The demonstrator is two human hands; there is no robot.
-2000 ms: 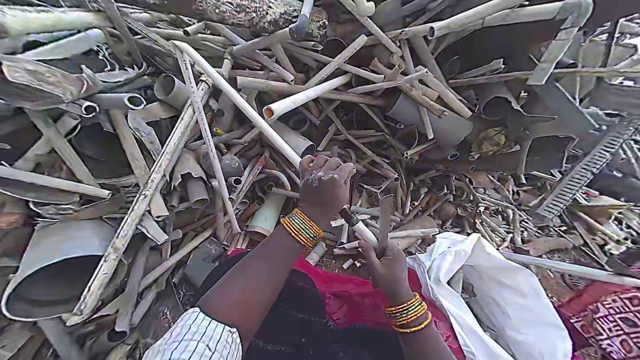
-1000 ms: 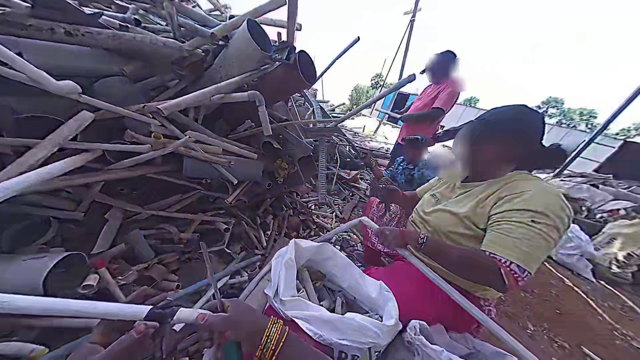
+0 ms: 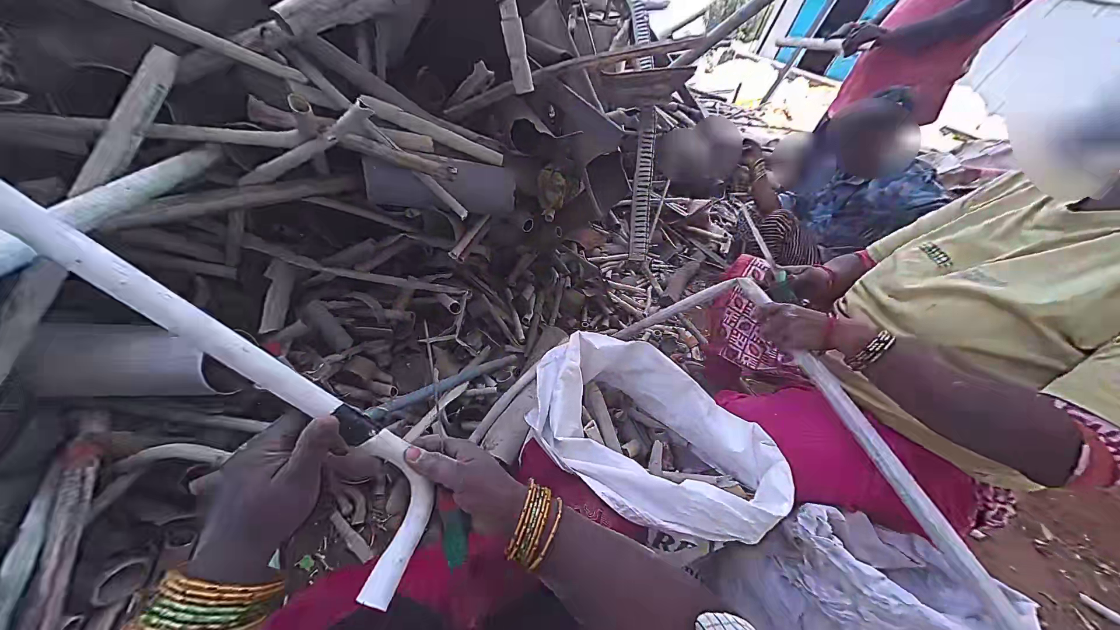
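A long white plastic pipe (image 3: 175, 302) slants from the left edge down to a dark joint band (image 3: 355, 425), with a curved white end piece (image 3: 404, 534) below it. My left hand (image 3: 271, 481), with bangles at the wrist, grips the pipe from beneath near the dark band, thumb against it; some of its fingers are hidden. On the curved piece, just past the band, my right hand (image 3: 468, 477) holds with thumb and fingers. Something green, partly hidden, hangs below my right hand. An open white woven sack (image 3: 652, 525) holding pipe pieces stands beside my right hand.
A heap of scrap pipes (image 3: 420, 192) rises ahead and left. At the right, a seated co-worker in a yellow shirt (image 3: 989, 289) holds a long bent pipe (image 3: 862, 420) close to the sack. Other people are farther back. A second white sack (image 3: 787, 569) lies at the lower right.
The view has swung widely since the oldest frame, bringing in the co-workers and the sack's opening. Both hands are still at the white pipe, and its curved end now shows.
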